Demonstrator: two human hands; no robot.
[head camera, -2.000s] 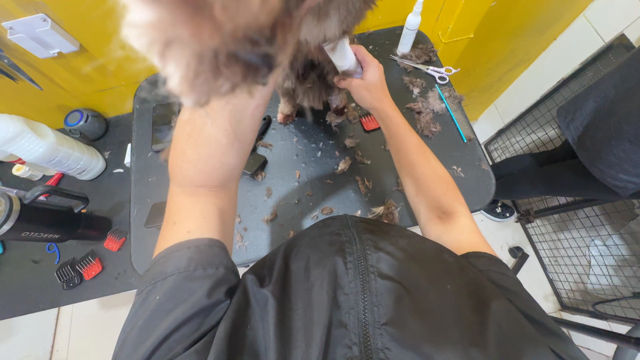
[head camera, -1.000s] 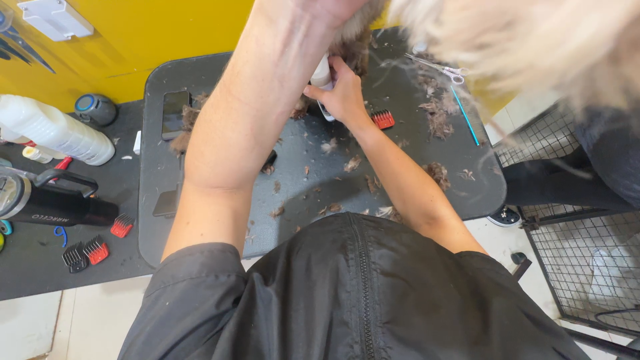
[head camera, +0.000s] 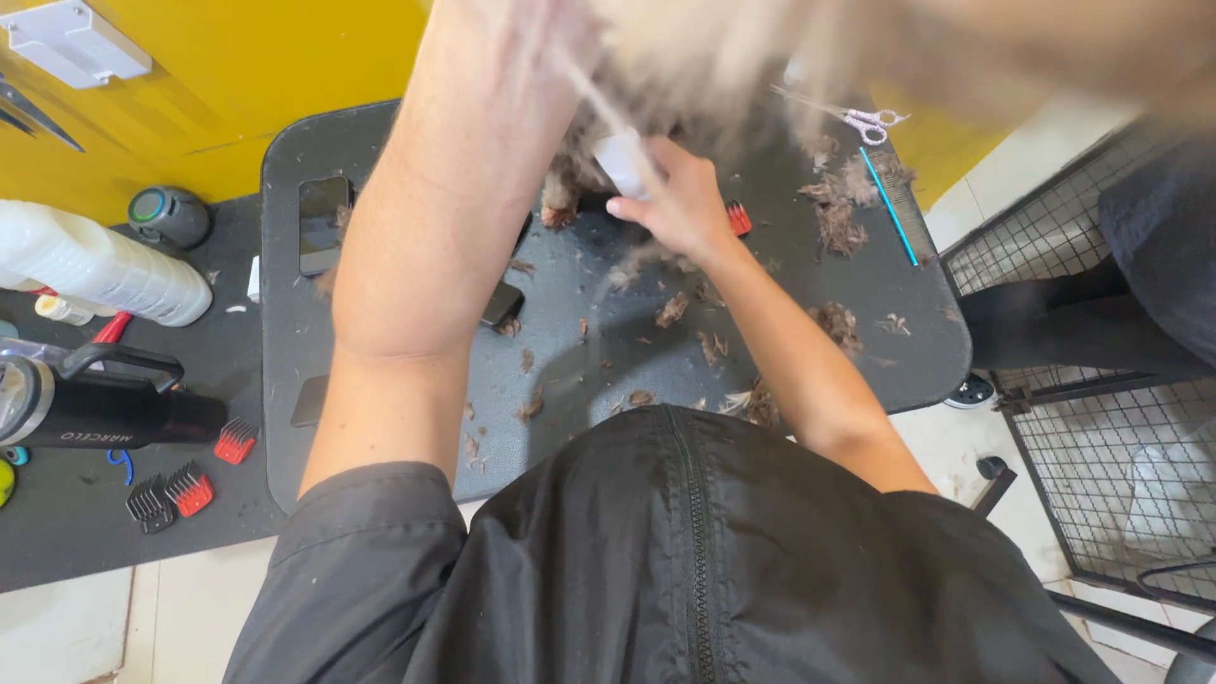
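Observation:
A shaggy brown-and-cream furry animal, blurred, fills the upper right close to the camera. One of its paws is near the black grooming table. My right hand is closed around a white handheld device, probably a hair clipper, beside the animal's leg. My left hand is raised at the top edge against the fur, blurred; its fingers and grip cannot be made out. Tufts of cut hair lie scattered over the table. A red clipper guard comb is just right of my right hand.
Scissors and a comb with a blue spine lie at the table's right. Phones rest at its left. A side counter holds a white jug, a black tumbler and guard combs. Another person's leg is at right.
The animal's fur has shifted from the upper left to cover the upper right of the view. My left hand has moved up to the top edge. My right hand still holds the white device.

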